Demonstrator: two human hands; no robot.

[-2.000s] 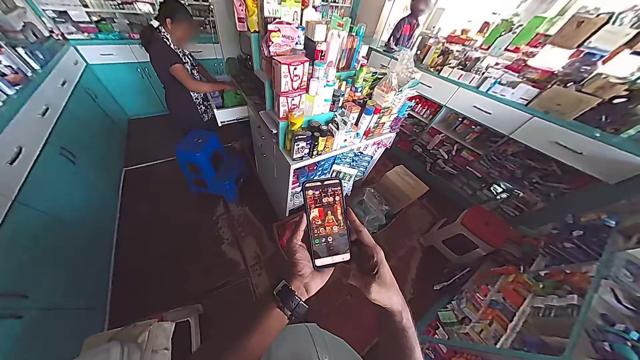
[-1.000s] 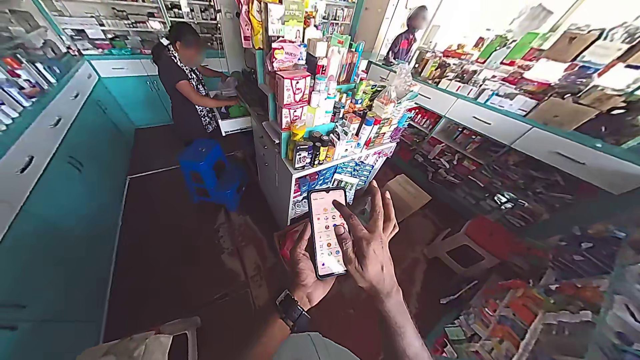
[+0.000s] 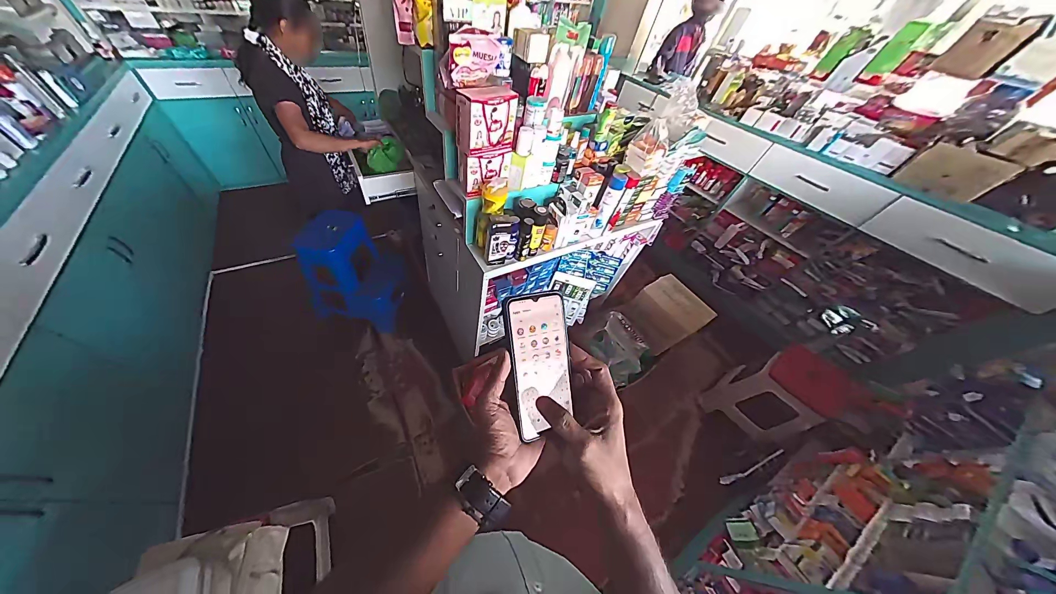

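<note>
A smartphone [image 3: 540, 359] stands upright in front of me, its lit screen showing a pale page with rows of small icons. My left hand [image 3: 505, 437] holds it from the left side and below, with a dark watch on the wrist. My right hand [image 3: 590, 412] is at the phone's right edge, its thumb over the lower part of the screen and its fingers curled beside the edge. Whether those fingers also grip the phone is unclear.
A shelf unit [image 3: 528, 260] packed with bottles and boxes rises beyond the phone. Blue plastic stools [image 3: 334, 247] stand left of it, near a person [image 3: 289, 107] at an open drawer [image 3: 388, 186]. A cardboard box [image 3: 672, 313] and a plastic chair [image 3: 759, 396] are at right.
The screen has gone from a dark picture to a pale icon page. My right hand, fingers raised over the screen one second ago, has lowered to the phone's right side, thumb on the screen.
</note>
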